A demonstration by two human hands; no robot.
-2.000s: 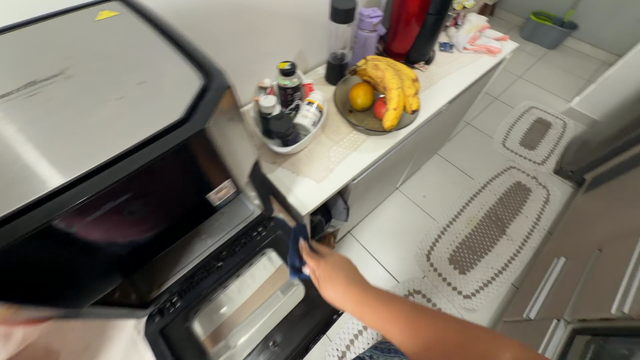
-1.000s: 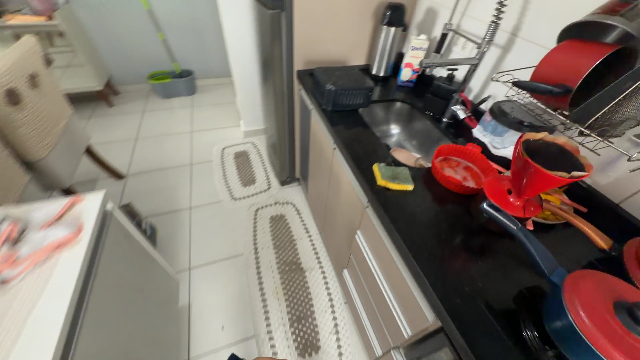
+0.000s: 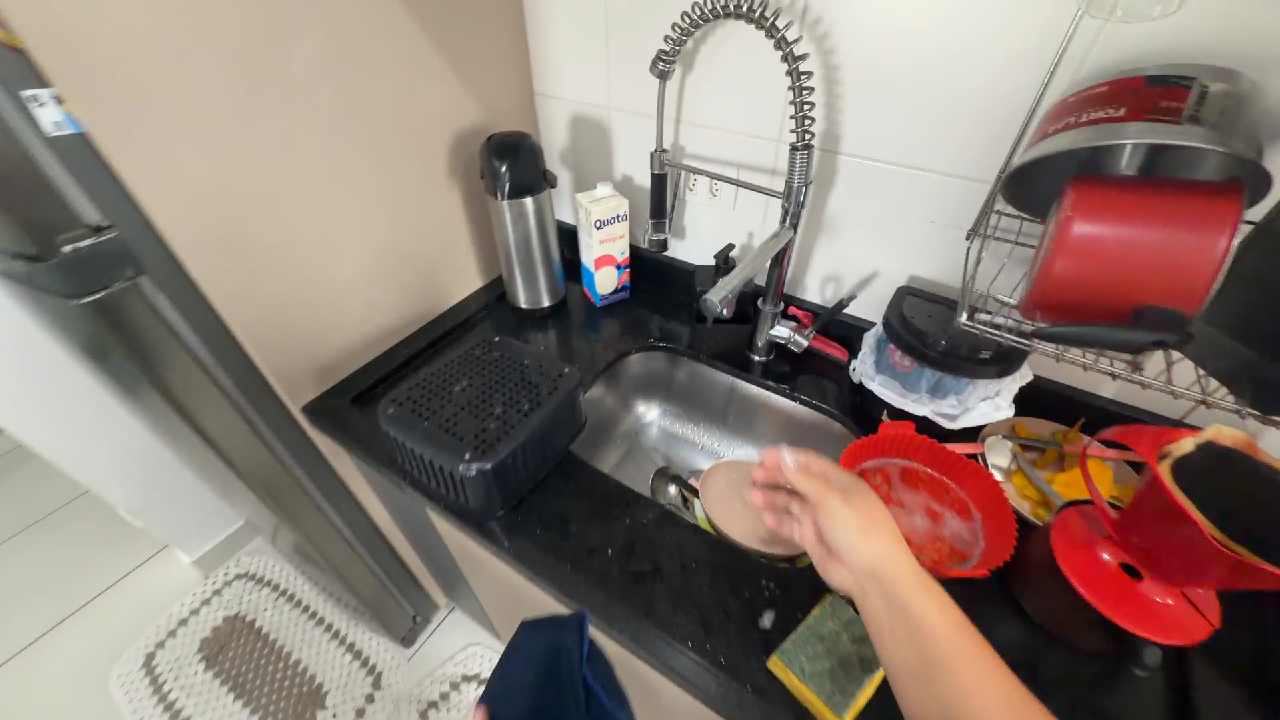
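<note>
My right hand (image 3: 825,515) reaches over the counter at the sink's near right edge, fingers apart, in front of a beige plate (image 3: 745,505) that leans at the rim of the steel sink (image 3: 680,410). Whether it touches the plate cannot be told. Just right of the hand is a red silicone mold (image 3: 935,500) with sudsy water. A yellow-green sponge (image 3: 830,655) lies beneath the forearm. Fingertips of my left hand (image 3: 481,712) barely show at the bottom edge, on a dark blue cloth (image 3: 555,670). A spoon (image 3: 670,490) lies in the sink.
Left of the sink sits a black perforated basket (image 3: 480,410); behind are a thermos (image 3: 525,225) and a milk carton (image 3: 604,245). A spring faucet (image 3: 780,250) rises behind the sink. To the right are a dish rack (image 3: 1000,280), a plate of peels (image 3: 1060,470) and a red coffee filter holder (image 3: 1150,540).
The view has swung from the microwave to the sink. Two seconds ago a hand held dark blue cloth at the open microwave door; now my right hand is over the sink edge.
</note>
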